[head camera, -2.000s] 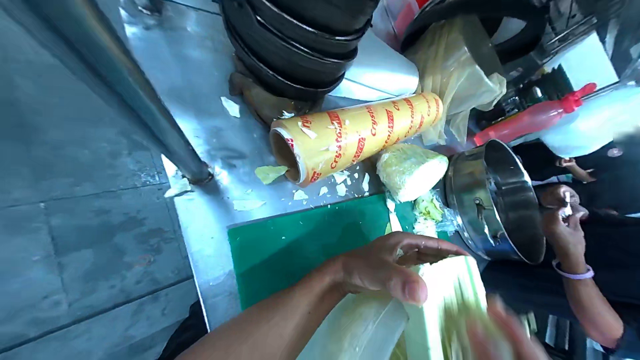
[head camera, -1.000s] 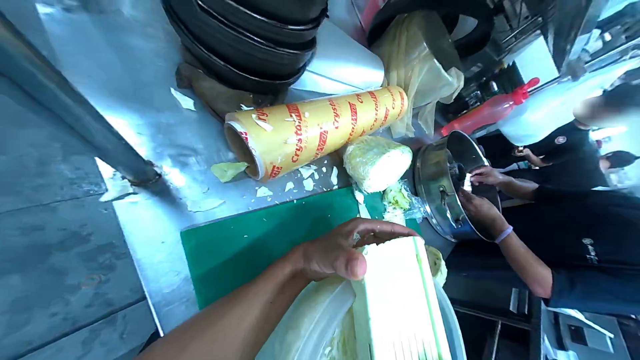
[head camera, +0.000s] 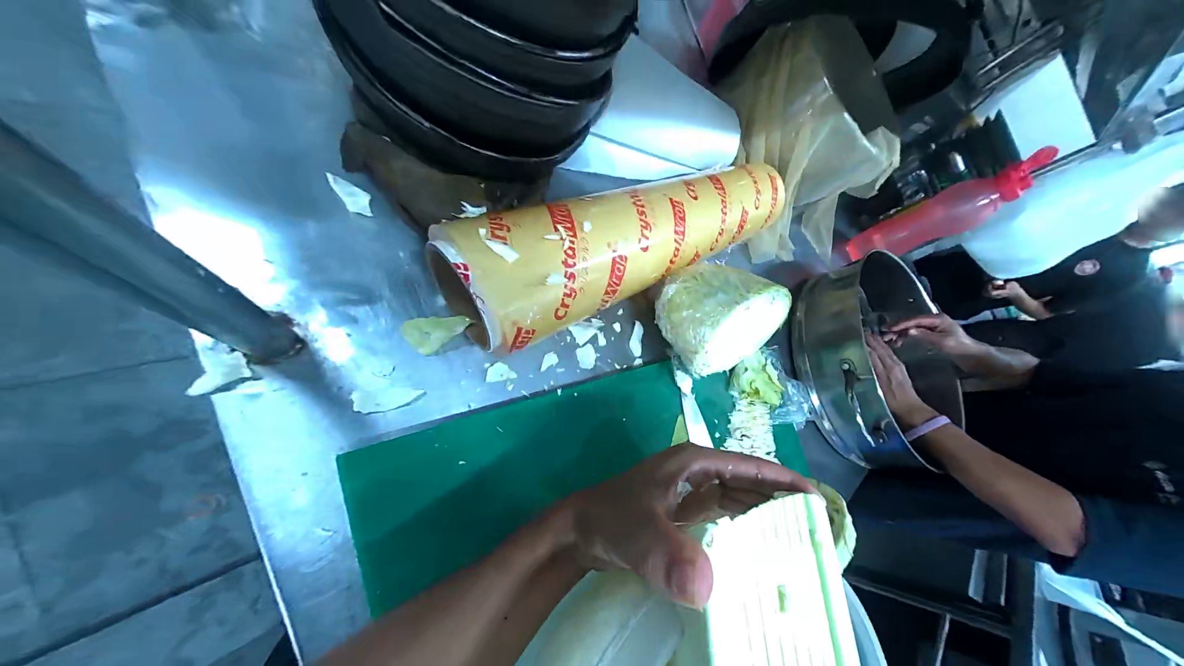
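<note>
My left hand (head camera: 666, 536) reaches in from the lower left, its thumb and fingers around the upper end of a white ribbed board with green edges (head camera: 775, 583), probably a mandoline slicer. Beneath it is a translucent plastic tub (head camera: 601, 624), cut off by the frame. A pale green rounded piece (head camera: 837, 527), possibly cabbage, shows behind the board. My right hand is out of view. On the green cutting board (head camera: 490, 490) lie a narrow white blade-like object (head camera: 694, 412) and pale shreds (head camera: 751, 430). A wrapped, cut cabbage (head camera: 721, 319) sits at the board's far edge.
A yellow printed cling-film roll (head camera: 610, 250) lies beyond the board, near stacked black bowls (head camera: 490, 83). Leaf scraps (head camera: 384, 398) dot the metal table. A co-worker's hands (head camera: 902, 370) are at a steel pot (head camera: 837, 361) on the right. A metal post (head camera: 139, 240) stands left.
My right hand, blurred over the ribbed board two seconds ago, has left the view. My left hand still holds the board. The co-worker's hands have moved down into the pot.
</note>
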